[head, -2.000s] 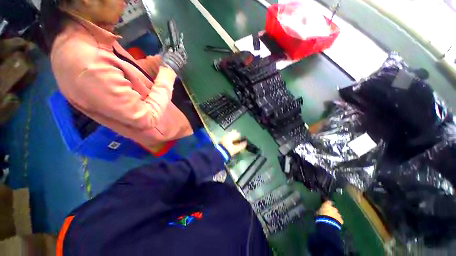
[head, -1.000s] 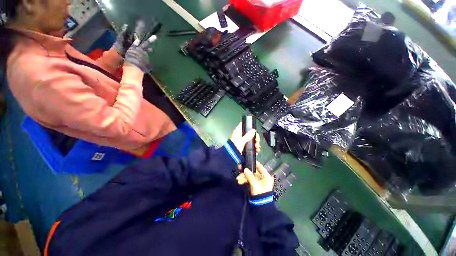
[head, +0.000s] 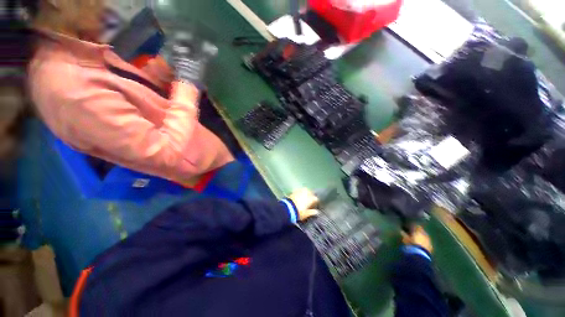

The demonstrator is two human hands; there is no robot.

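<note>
My left hand point(head: 303, 203) is at the bench's front edge, at the upper end of a row of remote controls point(head: 344, 238) lying side by side, button side up. Its fingers touch a dark piece at the row's end; blur hides whether they grip it. My right hand point(head: 418, 237) is beyond the row, beside a loose heap of small black parts point(head: 385, 195). A dark shape is at its fingertips, but its grip is too blurred to tell. A long overlapping remote pile point(head: 325, 99) runs along the mid-bench.
A co-worker point(head: 118, 111) in a pink-orange jacket and grey gloves sits at left, by a blue crate point(head: 93, 179). A smaller remote group point(head: 267, 124) lies nearby. Shiny plastic bags point(head: 489, 105) fill the right, above a cardboard edge point(head: 464, 238). A red bin point(head: 359, 18) is at the back.
My hands held a remote together a second ago and are now apart, left at the row, right by the parts heap. The view has shifted; the co-worker's hands have moved.
</note>
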